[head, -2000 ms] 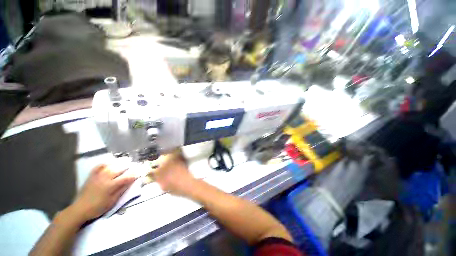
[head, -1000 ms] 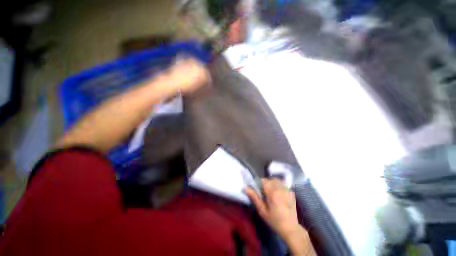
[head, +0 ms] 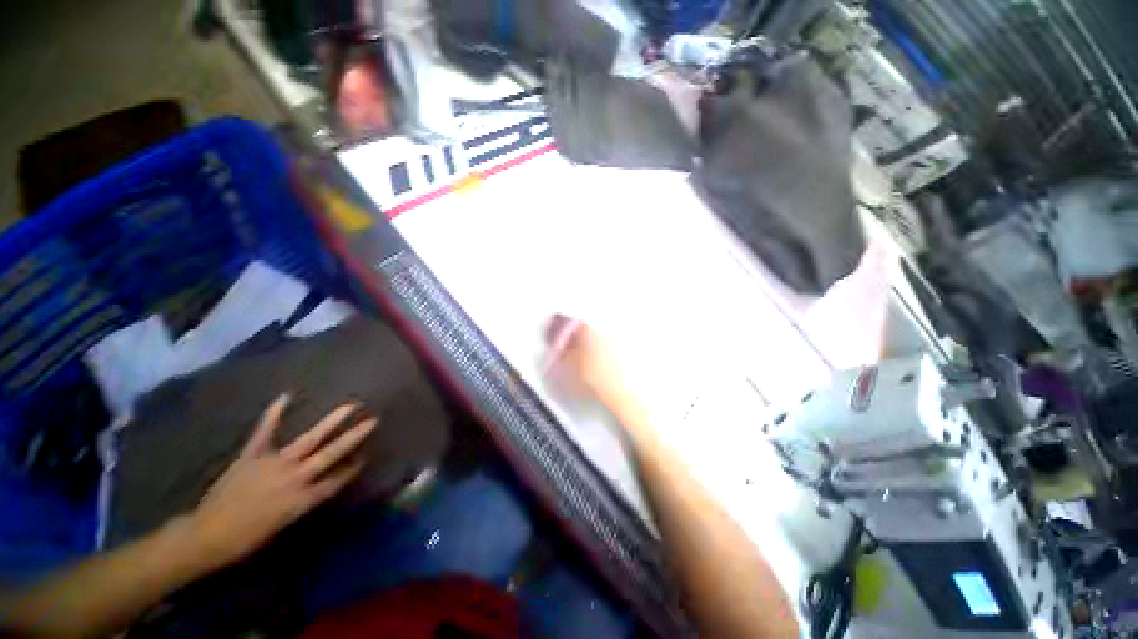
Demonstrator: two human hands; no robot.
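Observation:
A dark brown-grey panel (head: 187, 437) lies over the near side of the blue basket and towards the wearer's lap, with white pieces (head: 243, 306) beside it in the basket. My left hand (head: 281, 474) rests flat on the panel, fingers spread, holding nothing visible. My right hand (head: 568, 350) is over the white table (head: 499, 237), blurred, with its fingers bent. Whether it holds anything cannot be told against the bright table top.
The blue basket (head: 268, 187) is at left. A ruler (head: 462, 356) runs along the table's near edge. The sewing machine (head: 899, 462) is at lower right, with black scissors (head: 830, 599) by it. Dark panels (head: 786, 175) lie at the far side. A person's face shows at top left.
The panel that was held up between both hands now lies over the basket. My left hand is flat on it. My right hand has moved away from the cloth onto the table.

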